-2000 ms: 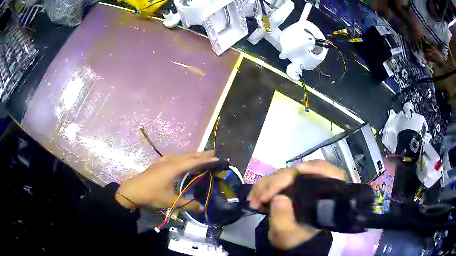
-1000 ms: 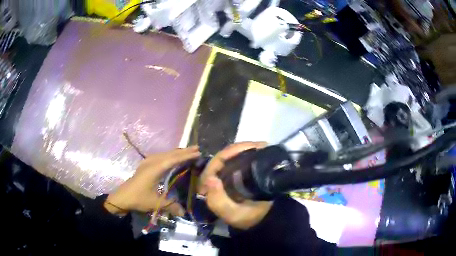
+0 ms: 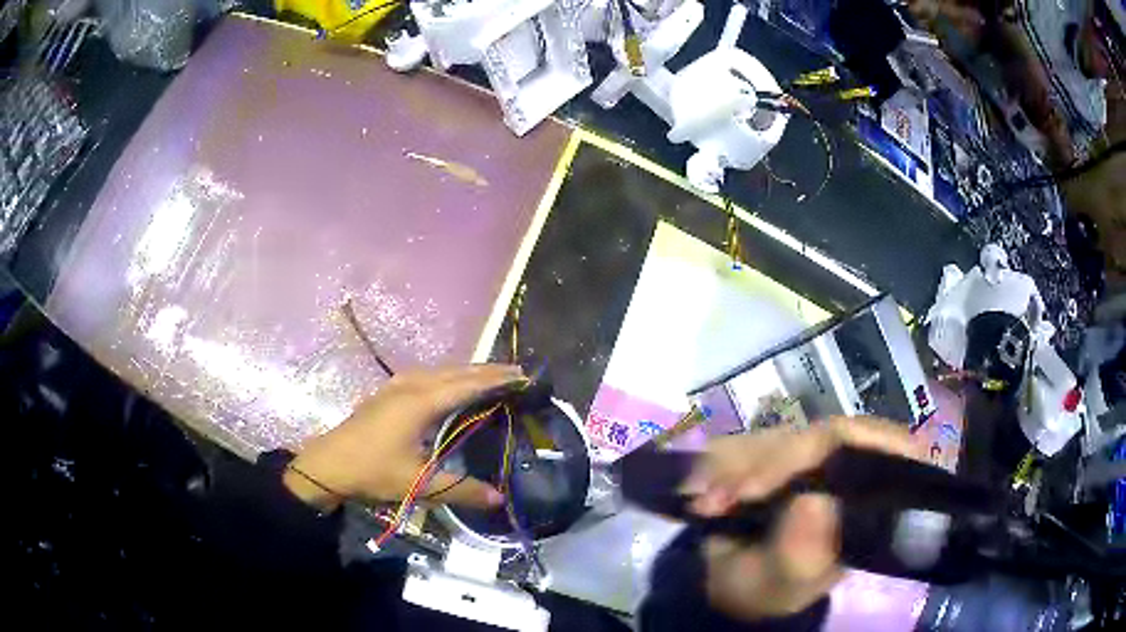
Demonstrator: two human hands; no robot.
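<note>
My left hand holds a white housing with a glossy black shell set in its round ring. Red, yellow and black leads trail over the shell, one ending in a small white plug. My right hand, blurred, is closed around the black electric screwdriver. The driver lies sideways, its front end just right of the shell and apart from it. Its tip is too blurred to make out. The grey-silver screw feeder stands beyond the right hand.
A pink-brown mat edged in yellow tape lies at left. White housings with wires stand along the back. Another white body with a black-centred part is at right. A yellow bin and clear plastic bag are at the far left back.
The driver was over the shell, upright and with its cable towards me, a second ago; now it is tilted sideways and drawn back right. The left hand keeps its hold on the housing.
</note>
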